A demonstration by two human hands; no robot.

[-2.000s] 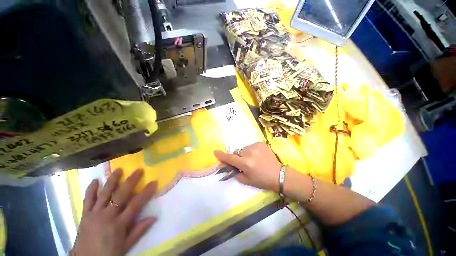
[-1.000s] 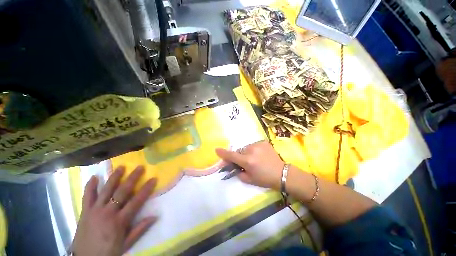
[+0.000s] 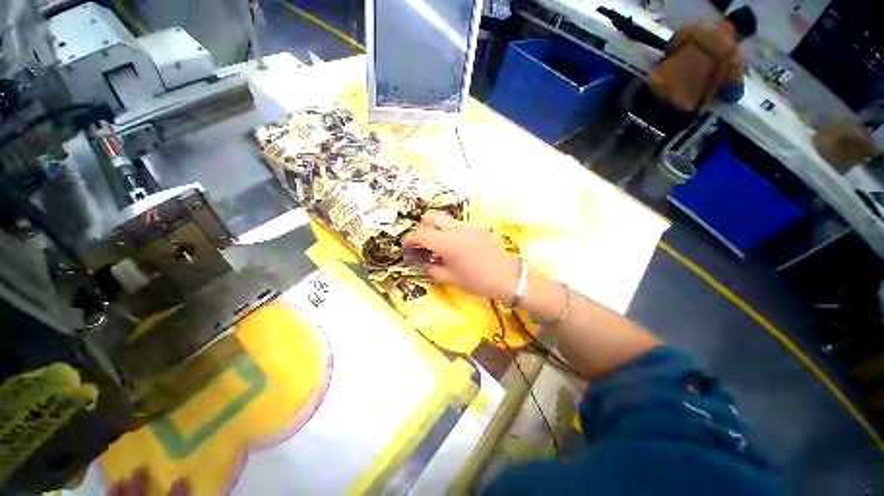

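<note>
A yellow fabric panel (image 3: pixel 291 354) lies on the white template (image 3: pixel 363 387) at the lower left, its lobed edge along the pink curved outline. The grey-green label clamp (image 3: pixel 208 402) rests on the panel. My left hand (image 3: pixel 145 484) is mostly cut off by the bottom edge; only blurred fingers show on the panel. My right hand (image 3: pixel 457 254) is at the near end of the label bundle (image 3: pixel 339 189), fingers bent against the labels. Whether it grips one is hidden. The snips cannot be made out.
The machine head (image 3: pixel 174 242) is at the left, with a handwritten tape note (image 3: pixel 44 417). A control screen (image 3: pixel 422 58) stands behind the bundle. Yellow panels (image 3: pixel 451 315) lie under my right hand. Blue bins (image 3: pixel 548 87) and a seated person (image 3: pixel 696 63) are beyond the table.
My right hand has left the panel and moved up and right to the label bundle. The view has swung right and up. My left hand now shows only its fingers at the bottom edge.
</note>
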